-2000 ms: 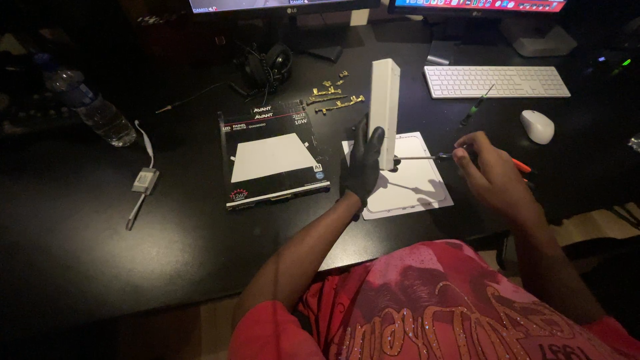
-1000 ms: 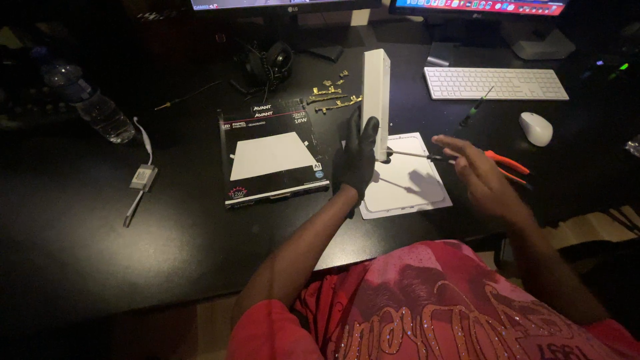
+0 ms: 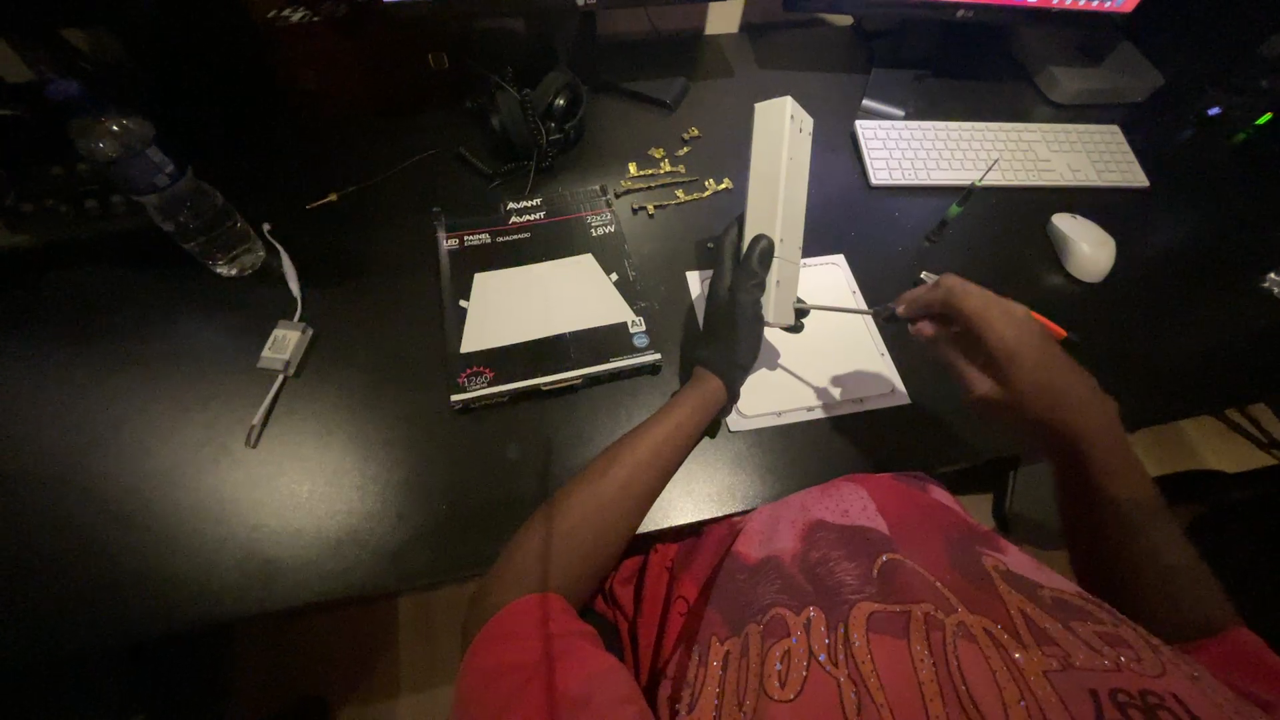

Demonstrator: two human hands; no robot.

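Observation:
My left hand [image 3: 735, 310], in a black glove, grips a white rectangular housing [image 3: 778, 200] near its lower end and holds it upright on edge. The bare right hand [image 3: 985, 335] has its fingers around the dark handle of a screwdriver [image 3: 845, 309], whose metal shaft reaches left to the housing's lower side. Where the tip meets the housing is too small to make out. Beneath lies a flat white square panel [image 3: 815, 370] with a thin outline near its edges, partly in shadow. Orange-handled pliers [image 3: 1047, 324] lie partly hidden behind the right hand.
An LED panel box [image 3: 545, 300] lies left of the panel, with brass terminal strips [image 3: 685, 197] behind it. Farther left are an LED driver [image 3: 285, 347] and a water bottle [image 3: 195, 215]. A green screwdriver [image 3: 960, 205], keyboard [image 3: 1005, 153] and mouse [image 3: 1082, 247] are at the right.
The right hand was more open one second ago, with more of the orange pliers showing; its fingers are now closer around the screwdriver handle. The left hand still holds the housing.

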